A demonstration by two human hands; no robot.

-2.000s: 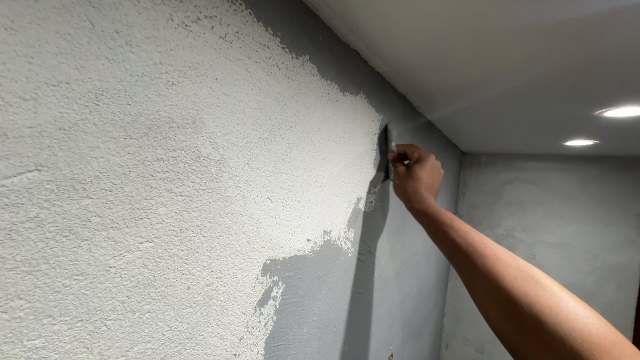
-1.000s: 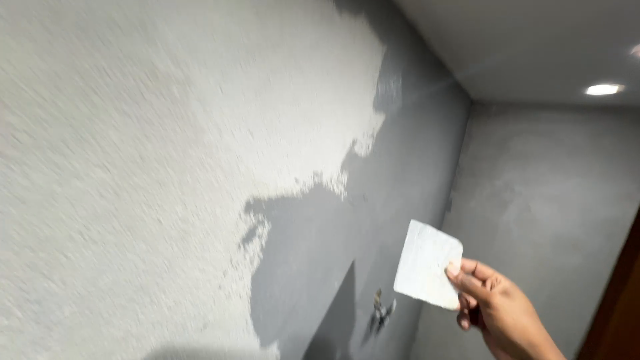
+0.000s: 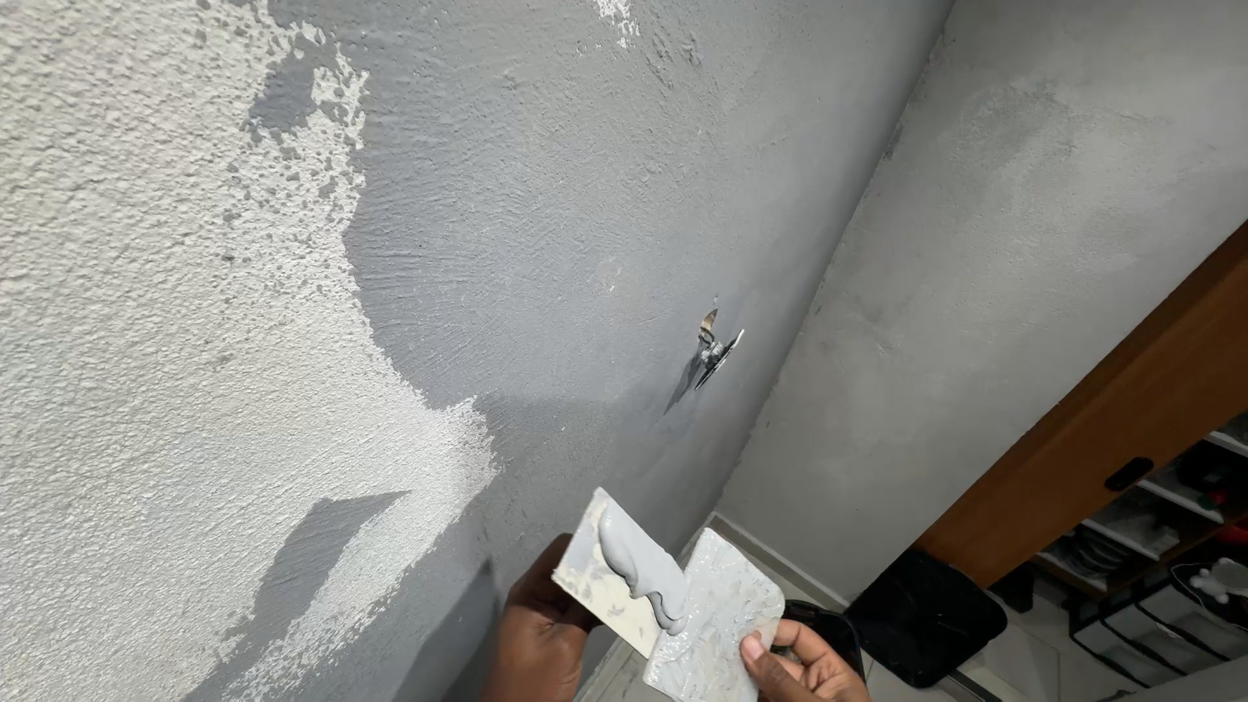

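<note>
Low in the head view, my left hand (image 3: 541, 634) holds a flat cream-coloured spreader (image 3: 609, 595) with a thick ridge of grey paste (image 3: 639, 565) on it. My right hand (image 3: 804, 668) grips a white spreader with rounded corners (image 3: 721, 609), thumb on its paste-smeared face. The edges of the two spreaders meet or overlap beside the paste. Behind them stands a wall with rough white texture (image 3: 146, 341) at left and a grey coating (image 3: 546, 224) over the rest, with an uneven border between.
A metal fitting with wires (image 3: 717, 356) sticks out of the grey wall. An adjoining grey wall (image 3: 985, 244) meets it at a corner. At right are a wooden door panel (image 3: 1102, 429), shelves holding items (image 3: 1131, 536) and a black bin or container (image 3: 926, 614) on the floor.
My right hand has come down from the upper wall with its spreader. My left hand, with the paste-loaded spreader, has come into view. The view has tilted downward.
</note>
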